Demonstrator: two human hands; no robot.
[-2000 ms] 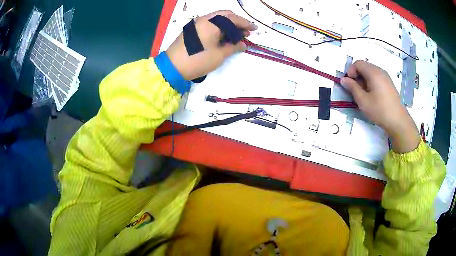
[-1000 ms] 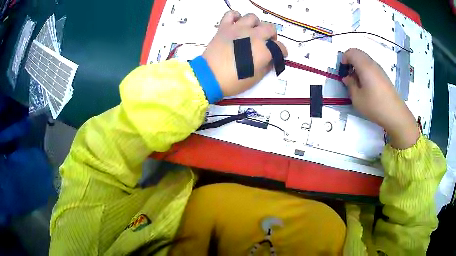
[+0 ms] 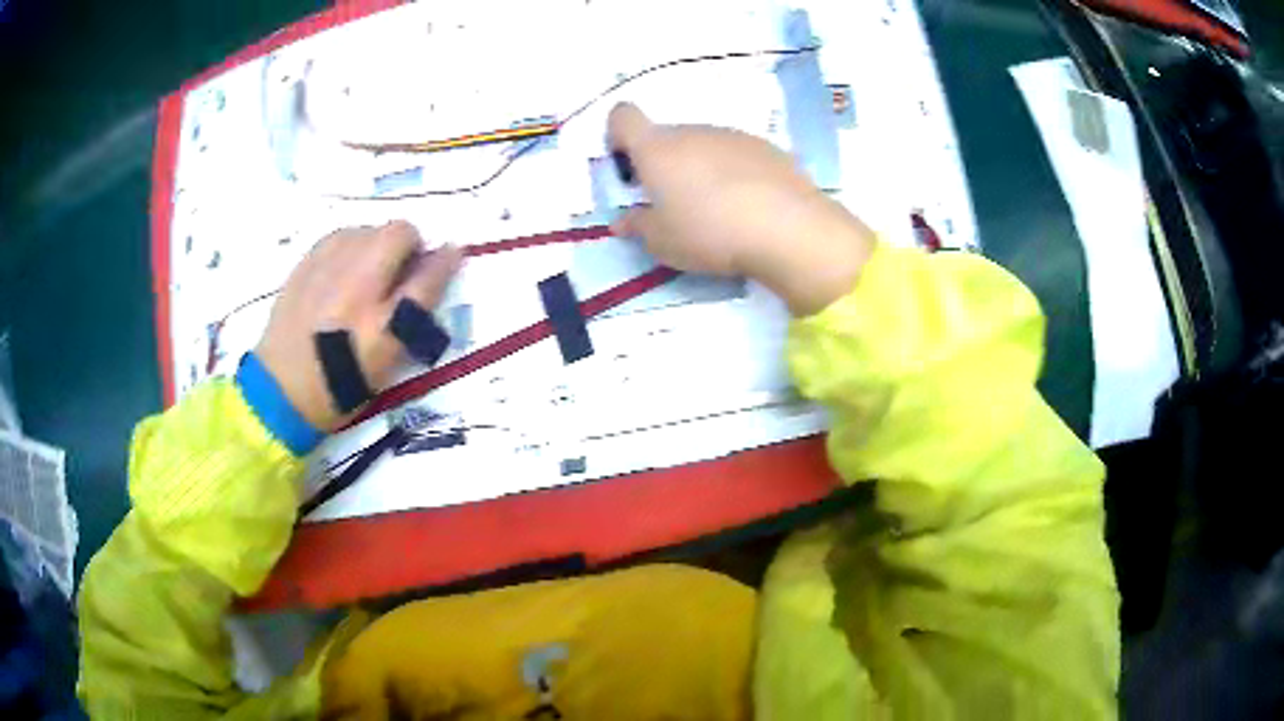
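Observation:
A white display back panel (image 3: pixel 676 369) lies in front of me. My left hand (image 3: pixel 345 317) holds the left part of a dark-red wire bundle (image 3: pixel 542 241). Two black tape pieces (image 3: pixel 342 369) stick to the back of this hand and near its thumb. My right hand (image 3: pixel 739 204) is at the bundle's right part, with a black tape piece (image 3: pixel 622 166) at a fingertip. A second red bundle (image 3: pixel 493 349) runs diagonally below, crossed by a black tape piece (image 3: pixel 566 318). Its left end is hidden by my left hand.
Red foam (image 3: pixel 634 510) edges the panel. A multicolour ribbon cable (image 3: pixel 486 137) and a thin dark wire lie across its upper part. A black cable (image 3: pixel 352 472) lies at the lower left. A white strip (image 3: pixel 1112 254) is at the right, and printed sheets (image 3: pixel 35 500) at the left.
The view has turned, so the panel shows further left. My left hand has moved down and left along the red wires. The lower bundle now runs at a slant.

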